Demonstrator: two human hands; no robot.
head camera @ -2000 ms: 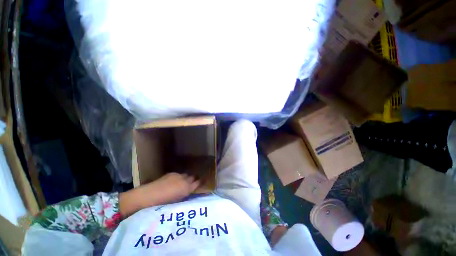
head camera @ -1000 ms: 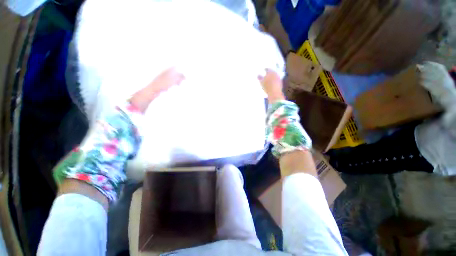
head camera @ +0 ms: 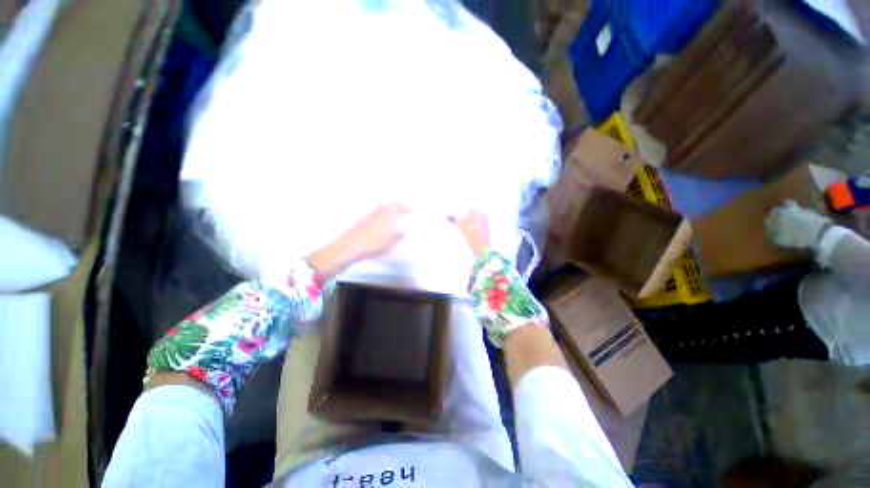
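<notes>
A small open brown carton (head camera: 382,353) stands between my thighs, its inside dark with no white lining visible. In front of it is the large, glaring white bag of foam sheets (head camera: 372,124). My left hand (head camera: 380,231) and my right hand (head camera: 471,231) both rest at the near side of the white bulk, just beyond the carton. The glare and blur hide the fingertips, so I cannot tell whether they grip a sheet. Both forearms wear flowered sleeve covers.
Brown cartons (head camera: 611,343) are piled at right beside a yellow crate (head camera: 683,278). A blue bin (head camera: 625,57) and a brown cardboard stack (head camera: 739,91) are at upper right. Another person's gloved hand (head camera: 797,226) touches cardboard. White foam pieces (head camera: 27,367) lie on cardboard at left.
Two seconds ago my left hand was in the carton; then both hands moved onto the white bulk. Since one second ago they have come nearer each other and closer to the carton. The view has shifted.
</notes>
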